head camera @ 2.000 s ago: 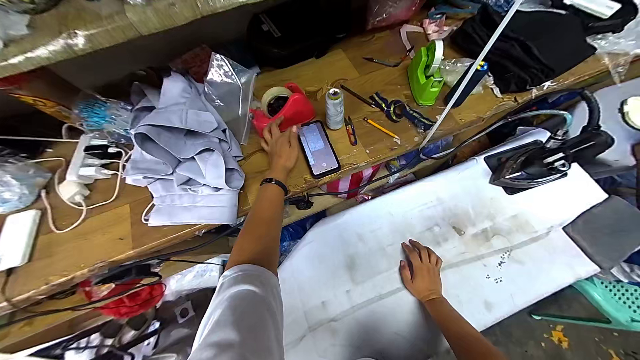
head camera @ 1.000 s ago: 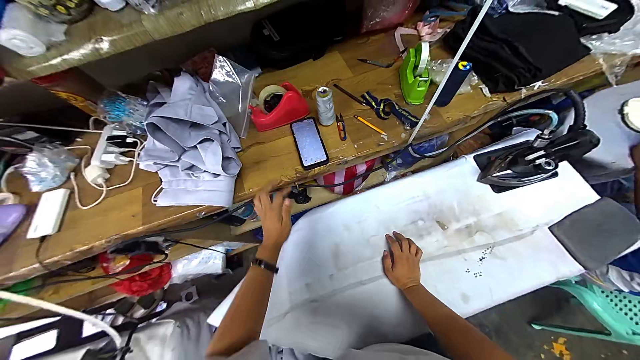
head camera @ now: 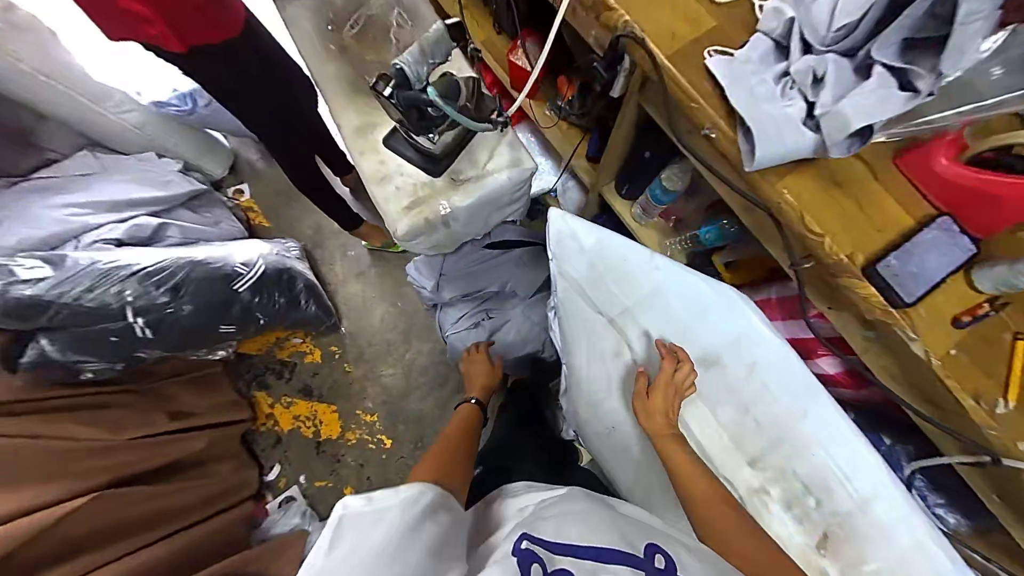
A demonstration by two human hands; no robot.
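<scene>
My left hand [head camera: 482,370] touches the near edge of a pile of grey garments [head camera: 500,292] beside the padded ironing board; whether its fingers grip the cloth cannot be told. Over the white cover of the ironing board [head camera: 640,296] is my right hand [head camera: 666,390], fingers apart and holding nothing. A steam iron [head camera: 436,120] rests on a dark pad on a second padded board [head camera: 456,200], ahead of the grey pile. More grey cloth [head camera: 848,72] lies crumpled on the wooden workbench at the upper right.
The workbench [head camera: 840,216] on the right holds a phone [head camera: 922,260], a red tape dispenser [head camera: 952,176] and a utility knife [head camera: 980,312]. Bottles [head camera: 662,192] stand underneath. Bagged garments [head camera: 168,296] and brown fabric [head camera: 120,472] lie left. Another person [head camera: 264,96] stands at the upper left.
The view has swung far to the left. My left hand was by the tape dispenser, then at the bench edge, and is now at the grey garments. My right hand remains over the white board.
</scene>
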